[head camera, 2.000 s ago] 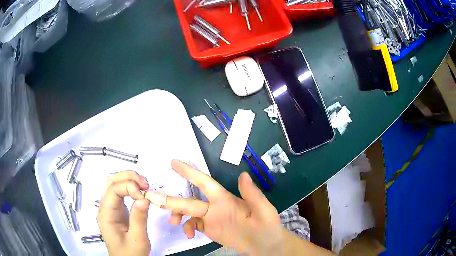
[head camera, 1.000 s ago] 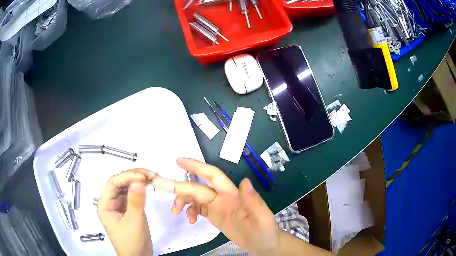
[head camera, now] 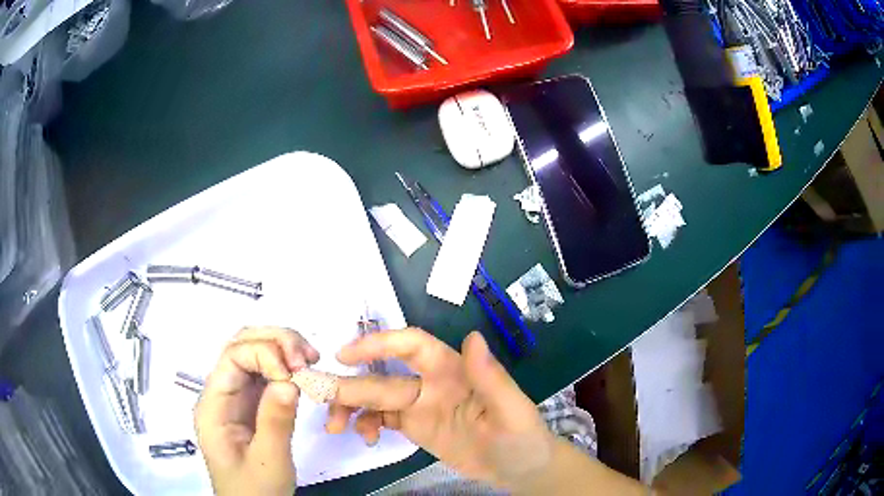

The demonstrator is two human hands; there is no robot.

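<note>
My left hand (head camera: 250, 402) is over the white tray (head camera: 281, 199), with thumb and fingers pinched at the end of a pale, dotted adhesive bandage (head camera: 317, 386). The bandage is around the tip of an outstretched finger of my right hand (head camera: 441, 402). My right hand holds nothing, and its thumb and fingers are spread. Several short silver metal sleeves (head camera: 228, 283) lie in the left part of the tray. More small metal parts (head camera: 369, 325) lie behind my right hand's fingers, partly hidden.
Right of the tray lie blue tweezers (head camera: 501, 312), white paper strips (head camera: 462, 249), a white case (head camera: 476, 129), a black phone (head camera: 580, 184) and scraps (head camera: 535, 294). Behind are a red bin (head camera: 465, 76) and a black-yellow tool (head camera: 729, 116). Clear boxes (head camera: 34, 184) stand at left.
The bandage now shows its dotted outer side, wrapped around the fingertip, where a smooth pale strip showed before. My left hand has shifted slightly and still pinches its end. The view has shifted a little.
</note>
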